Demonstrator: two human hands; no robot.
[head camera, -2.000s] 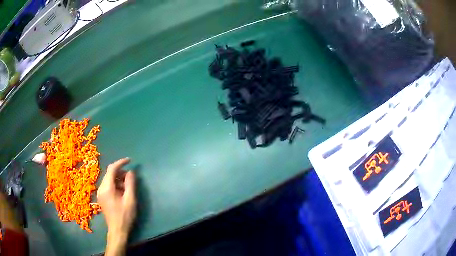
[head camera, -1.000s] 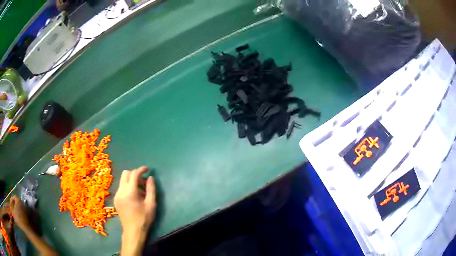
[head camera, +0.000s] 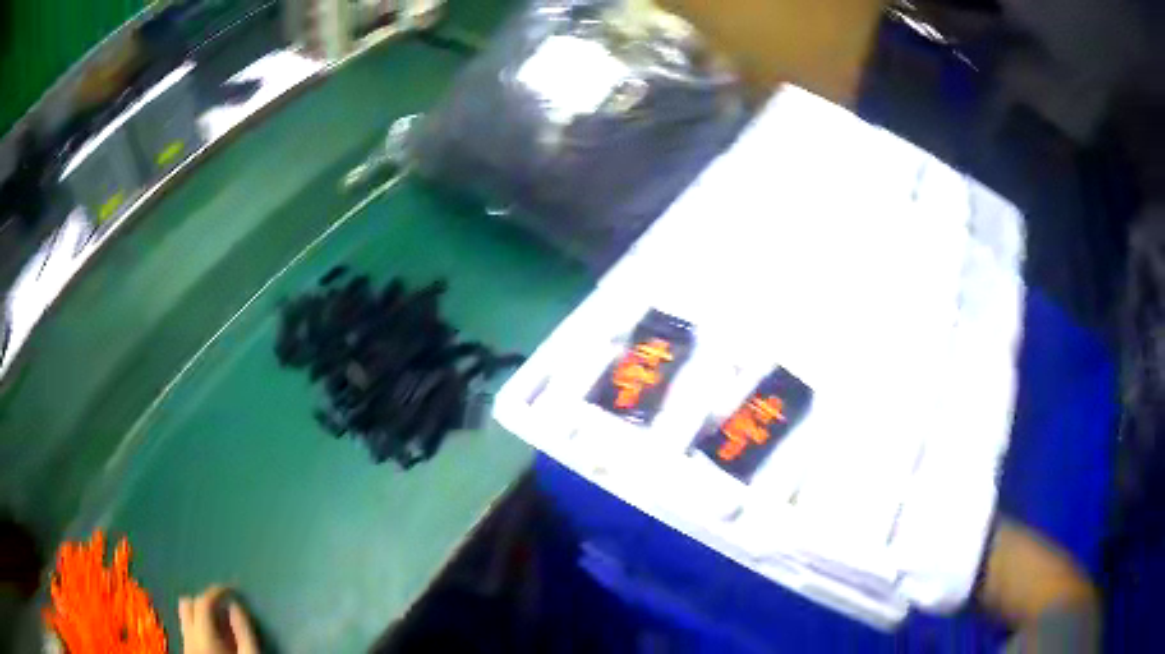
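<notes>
Two black housings with orange inserts, one on the left (head camera: 643, 367) and one on the right (head camera: 755, 424), lie on the white tray (head camera: 818, 256). My left hand (head camera: 217, 622) is cut off by the bottom edge, on the green bench right of the orange insert heap (head camera: 102, 598). Only its blurred fingers show, and I cannot tell if they hold anything. My right hand (head camera: 1037, 577) is blurred at the tray's lower right edge. Its fingers are not clear. A heap of small black parts (head camera: 390, 364) lies on the bench left of the tray.
A large clear bag of dark parts (head camera: 575, 141) stands behind the tray. The tray rests above a blue bin (head camera: 1067, 409). A brown surface (head camera: 786, 45) is at the top. Pale boxes (head camera: 128, 160) stand on a shelf at the upper left.
The view has swung right, so the bench, heaps and tray sit further left in the picture. My right hand has come into view at the tray's right side. My left hand is now mostly cut off.
</notes>
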